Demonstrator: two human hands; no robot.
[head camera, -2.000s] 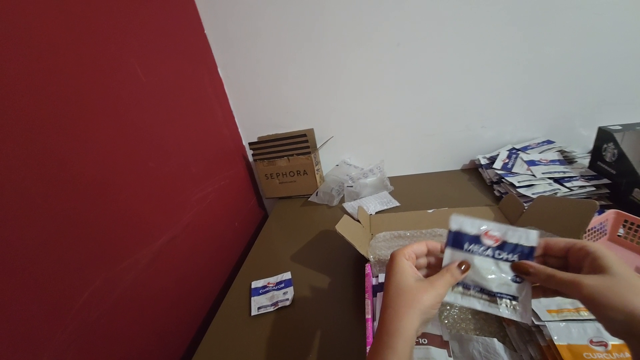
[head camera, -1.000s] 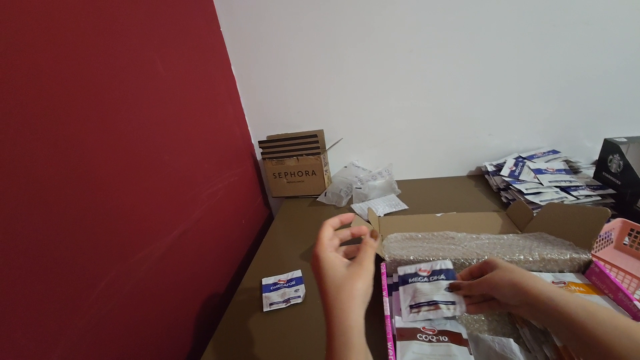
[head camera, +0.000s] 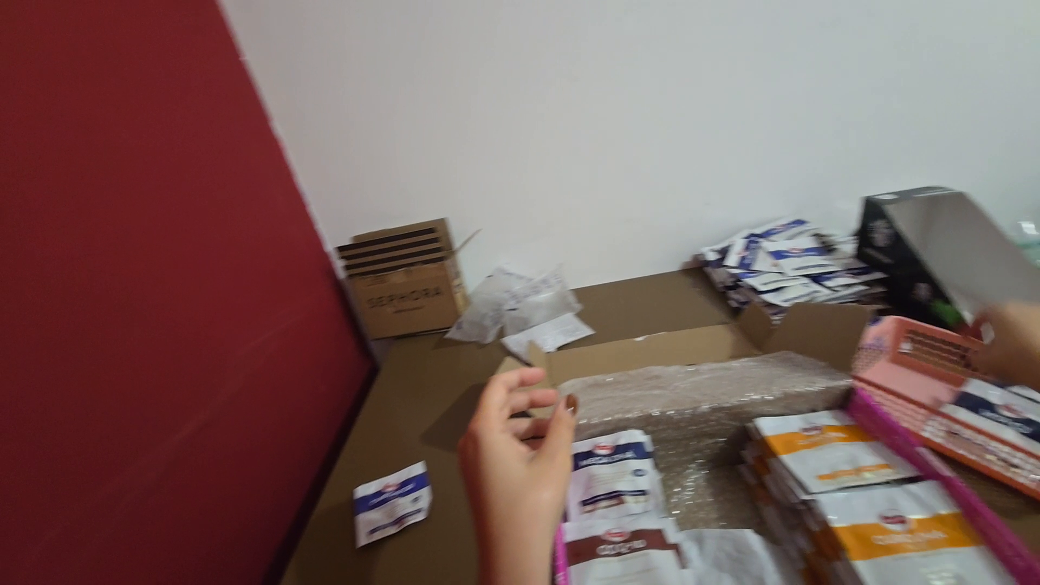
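My left hand (head camera: 520, 455) is raised with curled, parted fingers and nothing in it, beside the left edge of an open cardboard box (head camera: 650, 351). Bubble wrap (head camera: 707, 390) lines the box. Inside, a white and blue sachet (head camera: 613, 475) lies behind a white and brown sachet (head camera: 621, 552); stacks of white and orange sachets (head camera: 902, 532) stand on the right. My right hand (head camera: 1011, 341), blurred and cut by the frame edge, is at the pink plastic basket (head camera: 918, 390), above white and blue sachets (head camera: 999, 410). Whether it holds something cannot be made out.
A single sachet (head camera: 392, 504) lies on the brown table (head camera: 422, 390) left of the box. Behind are a small cardboard box (head camera: 402, 292), crumpled clear plastic packaging (head camera: 520, 305), a heap of sachets (head camera: 788, 264) and a black box (head camera: 910, 252). A red wall (head camera: 146, 284) bounds the left.
The white and blue sachet, held up in both hands earlier, now lies in the box. My right hand has left it and moved right to the pink basket. The view has shifted to the right.
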